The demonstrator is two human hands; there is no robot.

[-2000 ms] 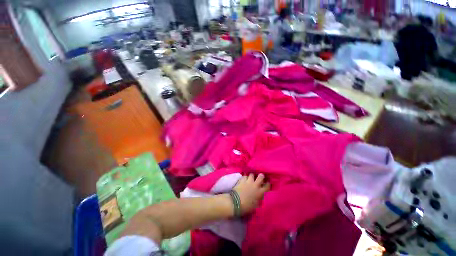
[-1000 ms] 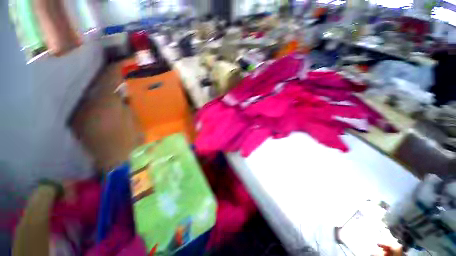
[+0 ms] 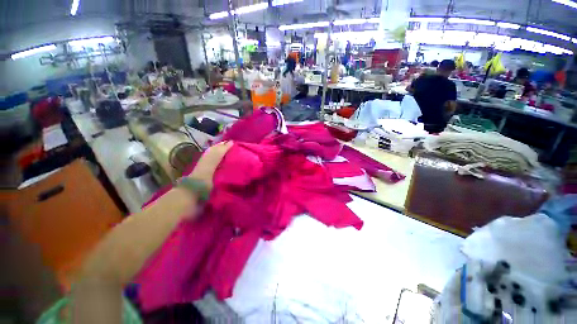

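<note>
A crumpled heap of hot-pink garment pieces [image 3: 278, 183] lies on the far left part of the white sewing table [image 3: 316, 259], with part hanging over the left edge. My left hand [image 3: 215, 161] reaches forward onto the left top of the heap, its fingers closed on the pink cloth and partly hidden in it. A bracelet is on the wrist. The white sewing machine head [image 3: 500, 285] is at the lower right, blurred. My right hand is not in view.
An orange panel [image 3: 60, 215] stands at left. A brown box [image 3: 471, 193] with folded beige cloth [image 3: 481, 152] is beyond the table at right. A person in dark clothes [image 3: 435, 95] stands behind it. Rows of machines fill the background.
The view has swung up and right. My left arm now reaches to the heap's far left part. The green cloth-covered surface at lower left has left view.
</note>
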